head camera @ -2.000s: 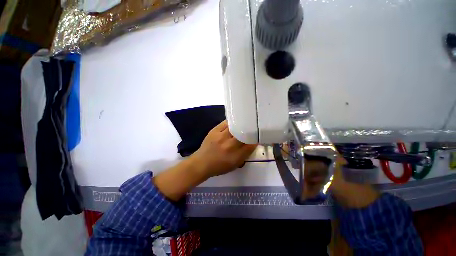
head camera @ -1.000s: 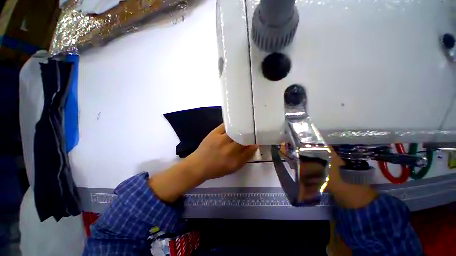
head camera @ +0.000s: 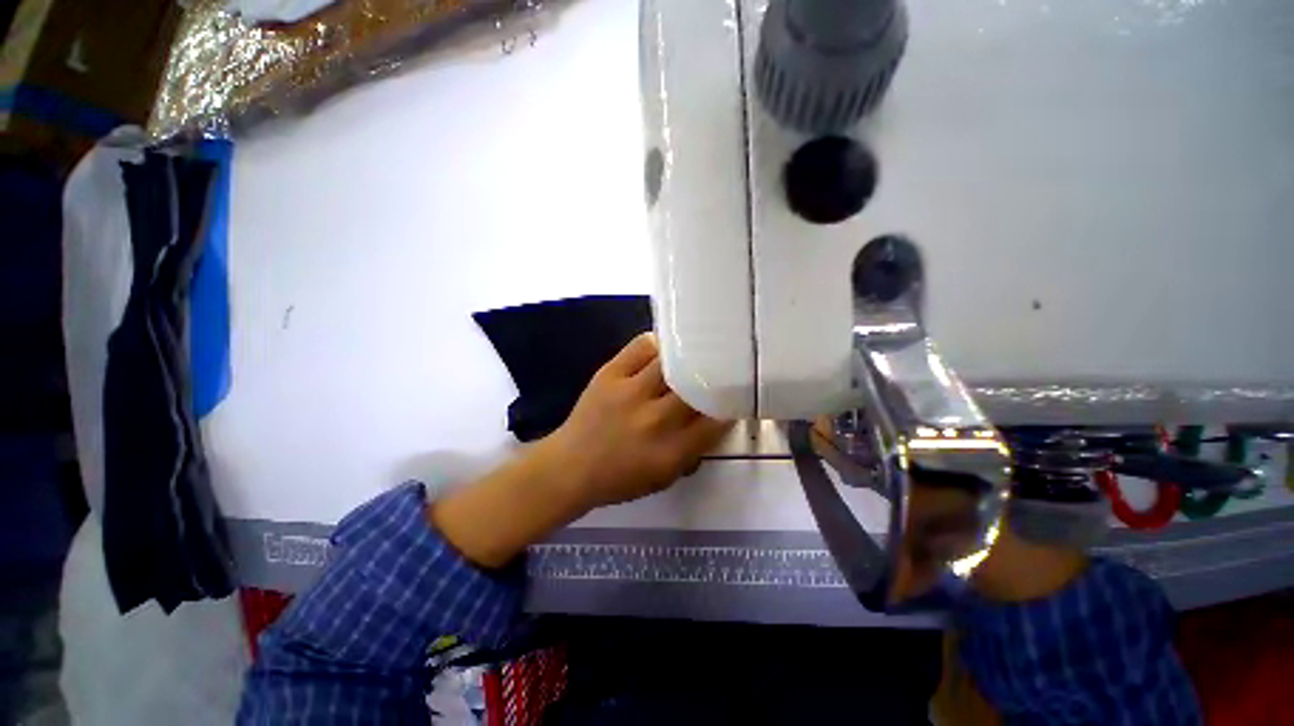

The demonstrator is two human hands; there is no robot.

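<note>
A dark collar piece lies on the white table, its slanted end pointing left and its right part hidden under the white sewing machine head. My left hand rests on the piece's near right edge, fingers reaching under the head; its fingertips are partly hidden. My right hand is behind the shiny curved metal guard, mostly hidden, and its fingers cannot be made out well. The needle and foot are hidden by the head and guard.
A stack of dark cut pieces hangs at the left table edge over white cloth. Scissors with red and green handles lie at right. A ruler strip runs along the front edge. A red-and-white basket is at the lap. Wrapped brown material lies behind.
The machine head and guard sit slightly further right in view. My left hand and the dark piece are nearly unchanged. My right hand shows less beside the guard.
</note>
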